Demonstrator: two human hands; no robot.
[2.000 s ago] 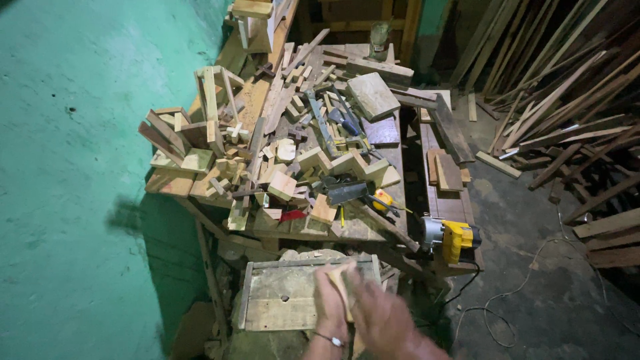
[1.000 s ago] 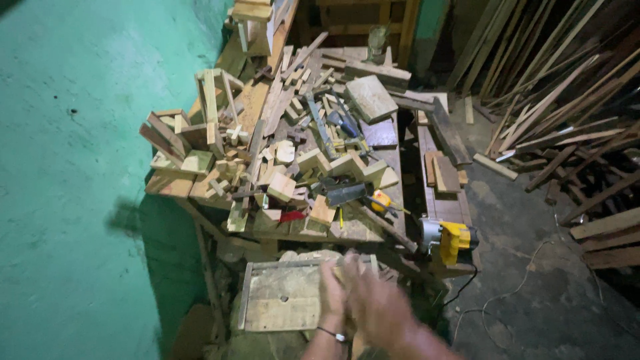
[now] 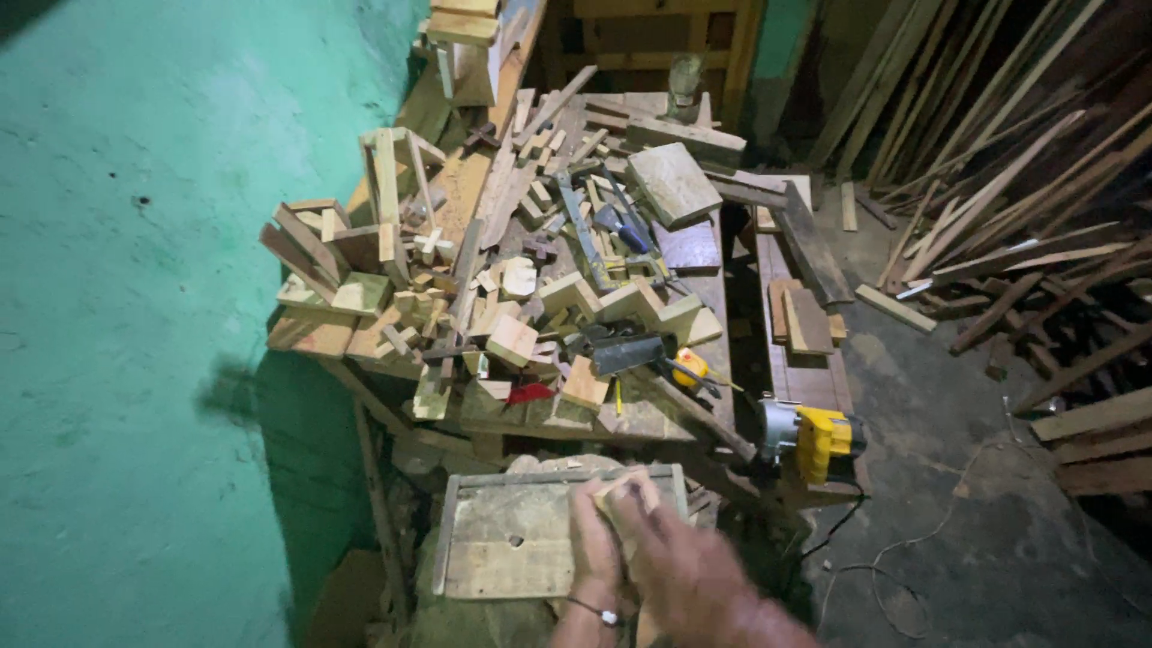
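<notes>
My left hand (image 3: 596,544), with a bracelet at its wrist, is closed around a small light wooden piece (image 3: 621,490) over the right part of a framed wooden board (image 3: 508,544). My right hand (image 3: 679,553) is blurred and lies against the same piece from the right; whether it holds anything else is hidden. The board has a raised rim and a small dark hole. Beyond it stands a workbench (image 3: 576,423) heaped with wood offcuts, a hacksaw (image 3: 580,229), a yellow tape measure (image 3: 689,367) and a yellow pencil (image 3: 618,396).
A yellow power tool (image 3: 823,441) sits on a narrow bench at the right, its cord trailing to the floor. Long wooden strips (image 3: 981,207) lean and lie at the far right. A green wall (image 3: 135,315) borders the left side. Small wooden frames (image 3: 387,198) stand on the bench's left.
The wooden piece, tilted upright between my hands two seconds ago, now lies lower between them. Both hands stay over the board's right part, the right one blurred throughout.
</notes>
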